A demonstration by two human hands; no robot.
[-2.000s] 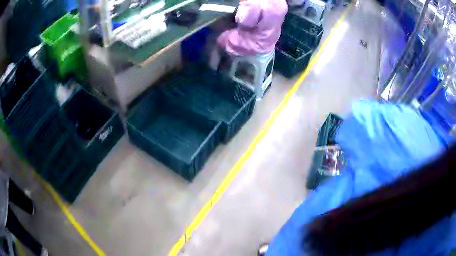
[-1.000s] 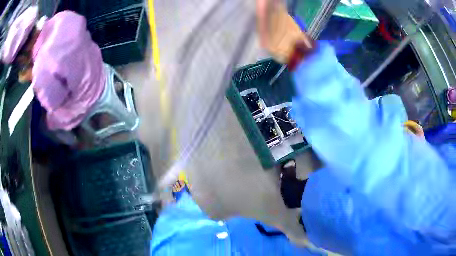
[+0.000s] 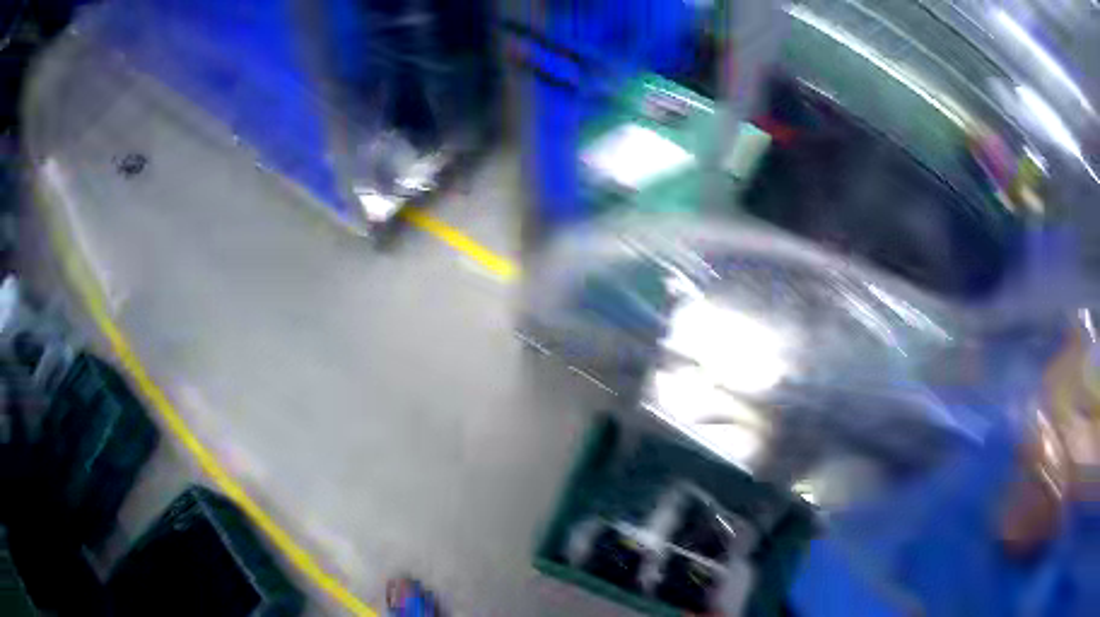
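Note:
The view is strongly blurred. A clear plastic sheet, likely the strip curtain [image 3: 724,350], hangs across the centre right with bright glare. Below it stands a dark green crate [image 3: 561,548] holding dark and white parts. A small skin-and-blue shape at the bottom edge, perhaps my left hand [image 3: 410,597], is cut off; its fingers cannot be made out. A blurred skin-coloured shape and blue cloth show at the right edge. I cannot tell whether these are my right hand and sleeve or another person's.
Grey floor [image 3: 326,350] with a yellow line [image 3: 181,428] curves along the left. Dark green crates [image 3: 193,554] stand at the lower left. Blue curtain [image 3: 253,90] hangs at the top left. A pale-green surface with a white item [image 3: 637,157] is behind the plastic.
The view has swung right, away from the person in pink. The raised right arm no longer shows clearly. Plastic now spans the centre right, and the crate with parts appears lower.

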